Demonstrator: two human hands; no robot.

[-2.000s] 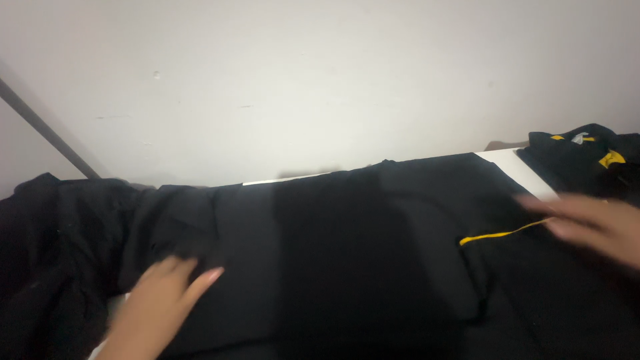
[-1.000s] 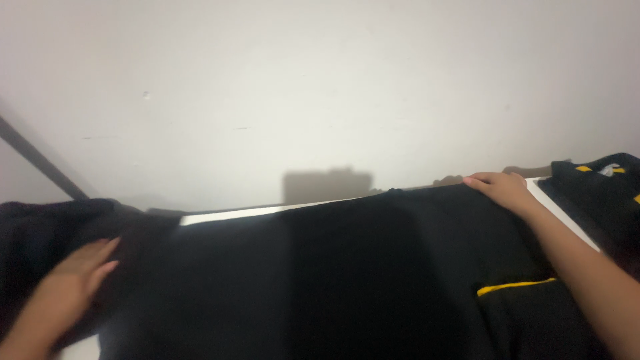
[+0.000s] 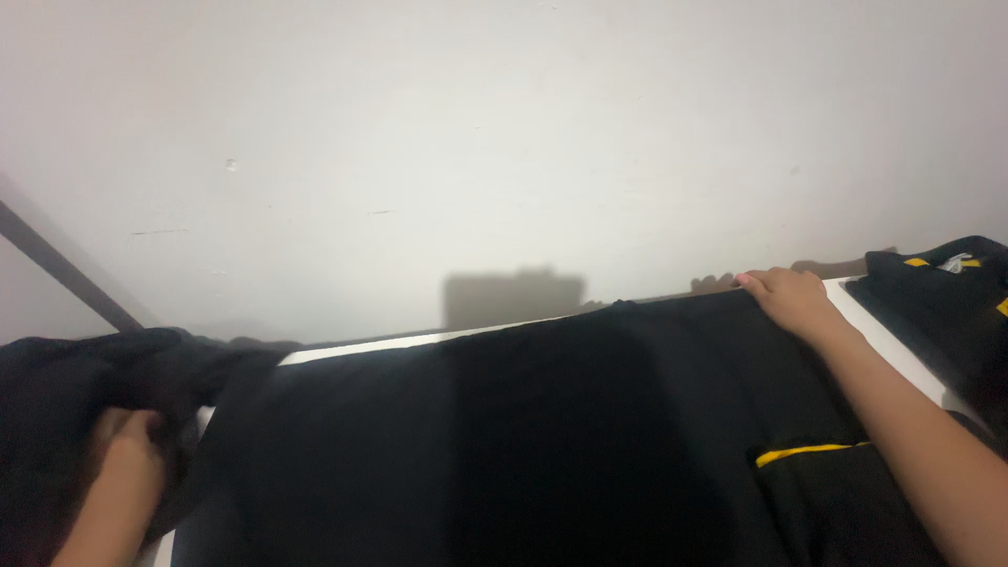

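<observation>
A black garment (image 3: 504,425) with a yellow-edged pocket (image 3: 811,454) lies spread over a white surface (image 3: 378,345). At the upper right, my right hand (image 3: 787,298) rests on the garment's far edge, its fingers at the white rim. My left hand (image 3: 130,445), blurred, is at the bunched black cloth (image 3: 71,386) on the left; its fingertips are partly hidden in the folds, so its grip cannot be made out. A folded black garment (image 3: 937,315) with yellow trim and a pale tag sits at the far right.
A pale wall (image 3: 504,142) rises directly behind the white surface, with shadows along its base. A dark bar (image 3: 67,268) slants down at the left toward the bunched cloth.
My right hand has moved from near the yellow pocket edge to the garment's far edge and stayed there. My left hand has moved left, off the spread garment onto the bunched cloth.
</observation>
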